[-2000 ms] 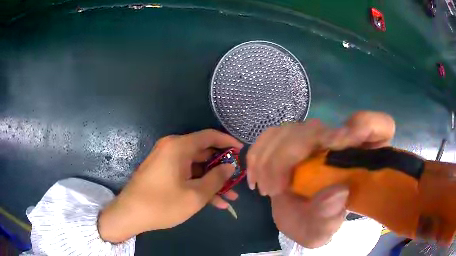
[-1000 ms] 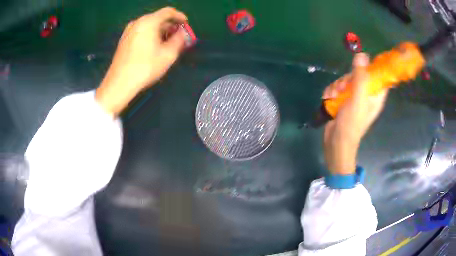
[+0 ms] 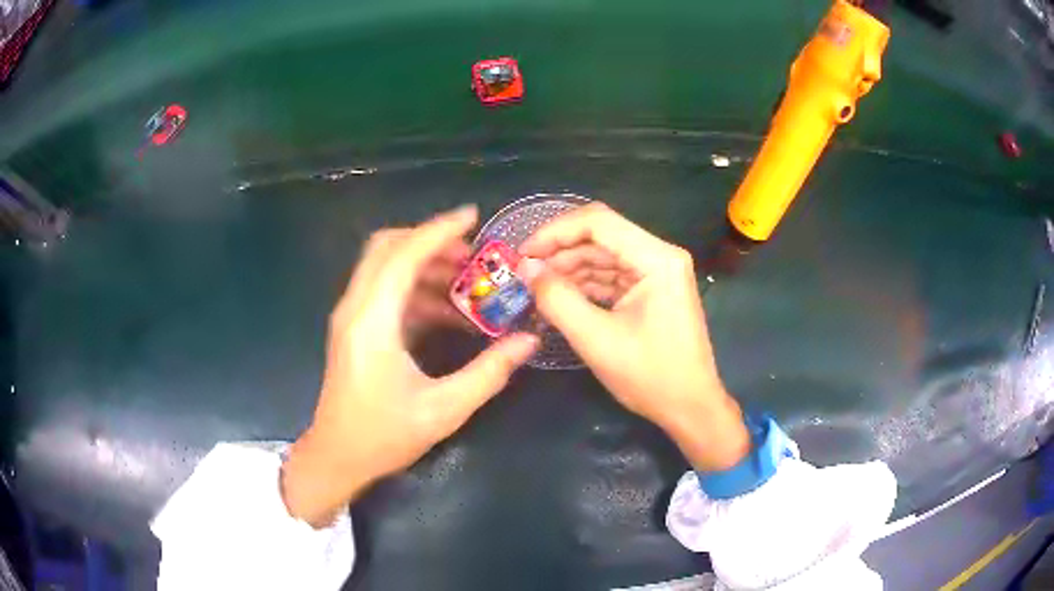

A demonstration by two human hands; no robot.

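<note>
A red housing point(image 3: 494, 289) is tilted between my hands above the screw tray, its open side up with a blue board and small yellow and white parts inside. My right hand point(image 3: 630, 312) pinches its right edge between thumb and fingers. My left hand point(image 3: 405, 346) is curved around its left and lower side, thumb and index finger spread; whether its blurred fingers grip the housing is unclear. The round grey screw tray point(image 3: 555, 352) is mostly hidden behind the hands and housing. The yellow-orange electric screwdriver point(image 3: 798, 133) is at the upper right, out of my hands, dark nose down.
On the green strip beyond lie a red unit point(image 3: 498, 81) at top centre, another red unit point(image 3: 169, 124) at the left and a small red piece point(image 3: 1010, 144) at far right. A small pale speck point(image 3: 721, 161) lies near the screwdriver. A blue strap point(image 3: 749, 461) circles my right wrist.
My right hand has let go of the screwdriver and moved left to the housing. My left hand has come back from the green strip to the tray, where the red housing now is.
</note>
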